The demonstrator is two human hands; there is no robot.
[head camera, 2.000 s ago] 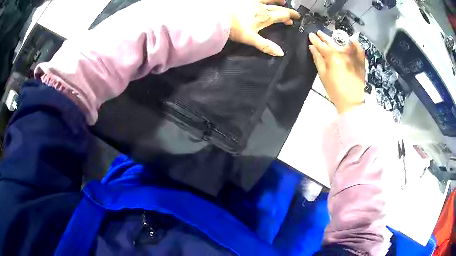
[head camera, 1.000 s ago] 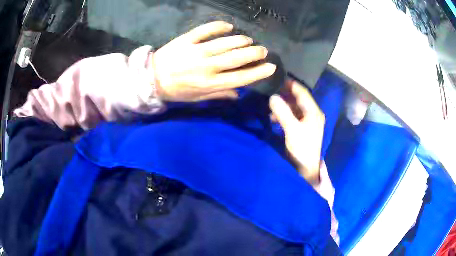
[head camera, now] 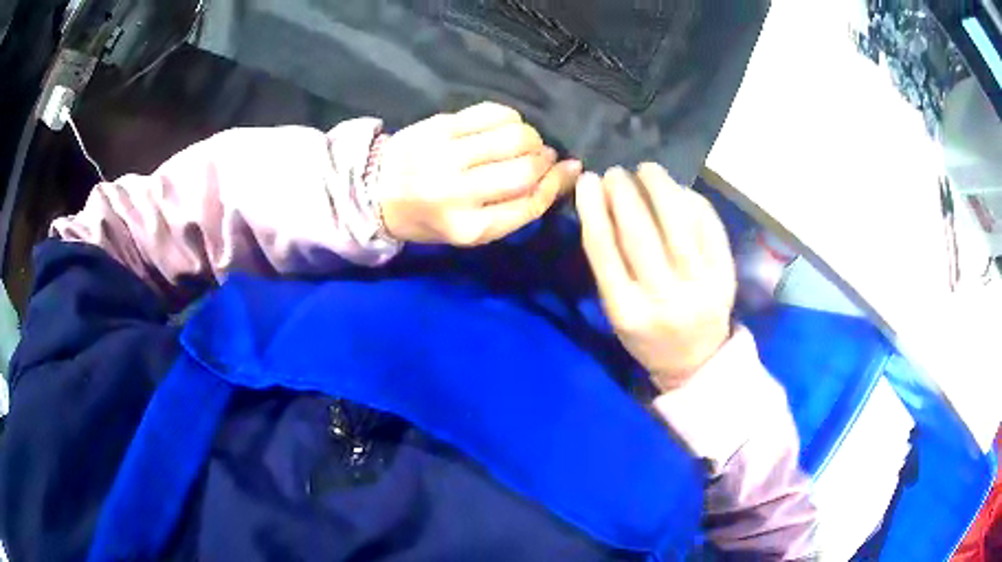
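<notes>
The black bag panel [head camera: 385, 55] lies over the table and its near edge reaches the wearer's lap. A zipper [head camera: 549, 38] with a stitched border shows on it at the top. My left hand [head camera: 470, 176] is at the panel's near edge, fingers curled, with thumb and index fingertips together. My right hand [head camera: 659, 258] is beside it, fingers bent, its fingertips almost touching the left ones at the same edge. Both hands appear to pinch the panel edge; the pinched part is mostly hidden by the fingers.
The white table [head camera: 819, 165] is on the right, its edge running down to the lower right. Small dark bits [head camera: 906, 49] lie at the upper right. A blue bin [head camera: 819, 368] with a white sheet [head camera: 868, 467] is below the table edge. The blue apron [head camera: 440, 373] covers the lap.
Both hands came down from the panel's top to its near edge. Since one second ago, the spread left fingers have curled in and the two hands' fingertips have met. The view has tilted down towards the lap.
</notes>
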